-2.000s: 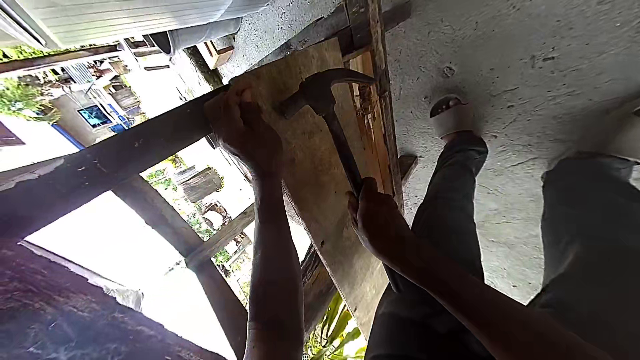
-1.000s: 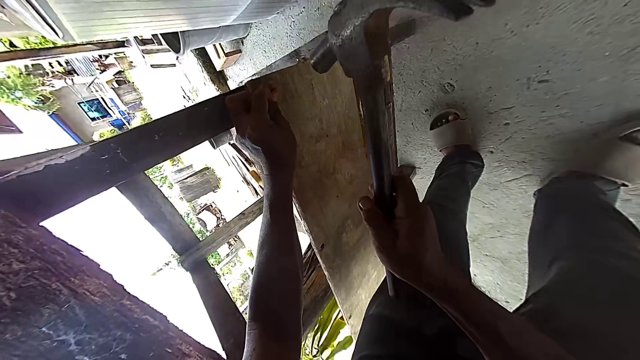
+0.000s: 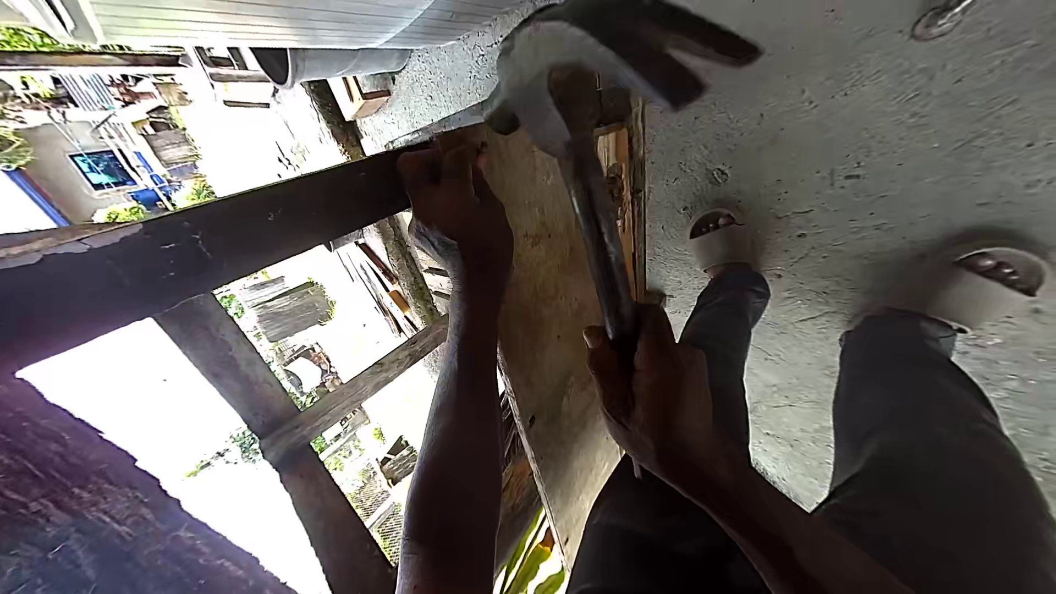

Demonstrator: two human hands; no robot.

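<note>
My right hand is closed around the handle of a claw hammer. The hammer is raised, its metal head nearer the camera than the wood, face to the left and claws to the right. My left hand is at the end of a dark wooden beam, fingers bent against it where it meets a plywood board. Whether a nail sits between those fingers is too dark to tell. The board runs lengthwise below the hammer, between my two forearms.
A dark post and a thinner wooden rail join below the beam. Rough concrete floor lies at right, with my sandalled feet on it. A pale slatted panel is at the top left; a yard with a building shows through the frame.
Two seconds ago the hammer head was low beside my left hand, over the board. My right hand has since lifted it toward the camera. My left hand has stayed at the beam's end.
</note>
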